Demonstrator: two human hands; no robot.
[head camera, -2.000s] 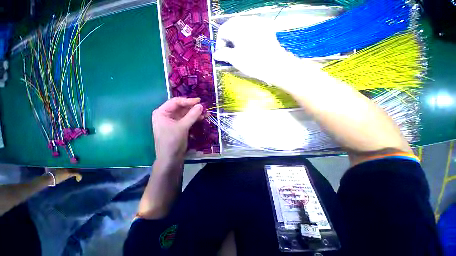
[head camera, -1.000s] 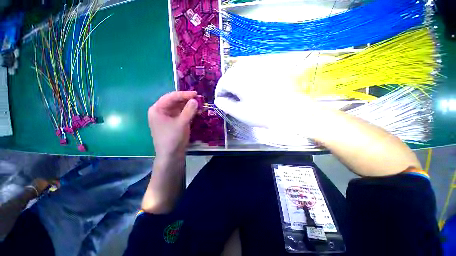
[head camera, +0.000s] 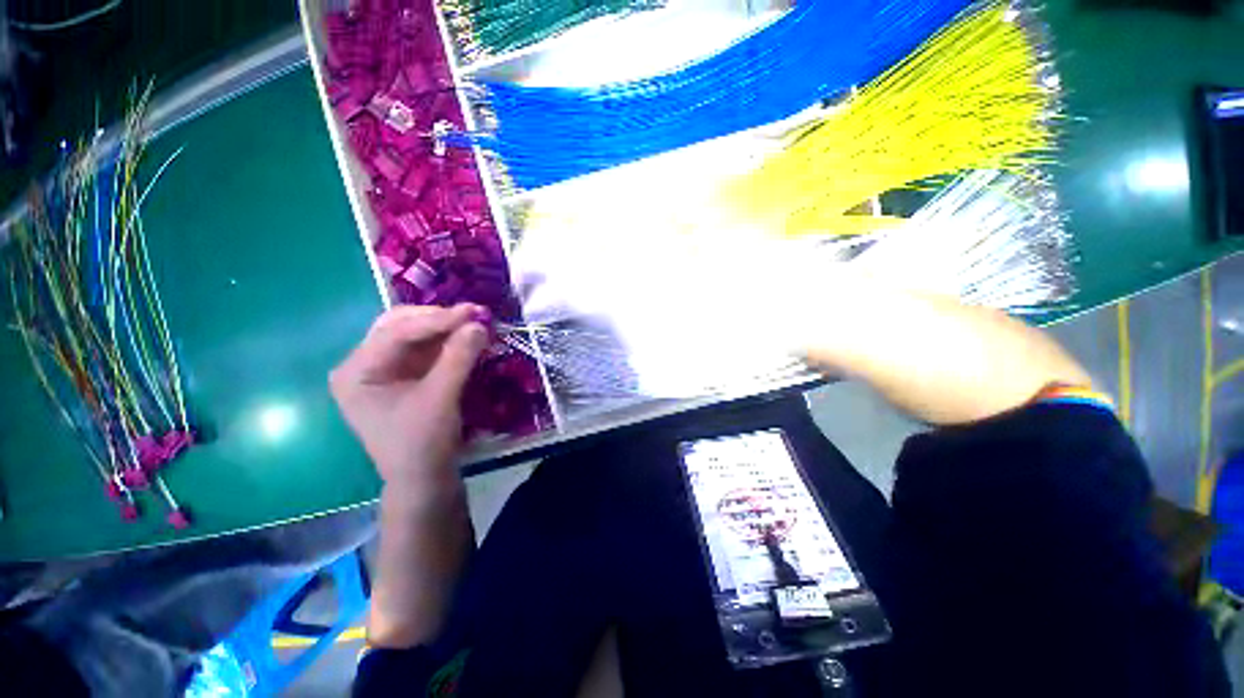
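My bare left hand (head camera: 423, 368) pinches a small magenta connector housing (head camera: 479, 316) between thumb and forefinger, over the housing compartment (head camera: 423, 205) of the tray. Thin wires reach from the housing to the right. My right hand (head camera: 641, 286) is overexposed to plain white; it lies over the white wires (head camera: 975, 239) and the near part of the yellow wires (head camera: 928, 130). Its fingertips are lost in the glare, so its grip cannot be told. The blue wires (head camera: 669, 116) lie beyond, and green wires (head camera: 546, 27) show at the top edge.
Finished harnesses (head camera: 102, 327) fan out on the green bench (head camera: 259, 273) at the left, their magenta housings nearest me. A clear badge holder with a printed card (head camera: 771, 525) lies on my lap. A dark object (head camera: 1221, 150) stands at the right edge. Yellow floor lines show below right.
The view has shifted and tilted. My right hand has come from the blue wires to the white wire area. My left hand still holds the housing. The other person's hand at lower left is out of view.
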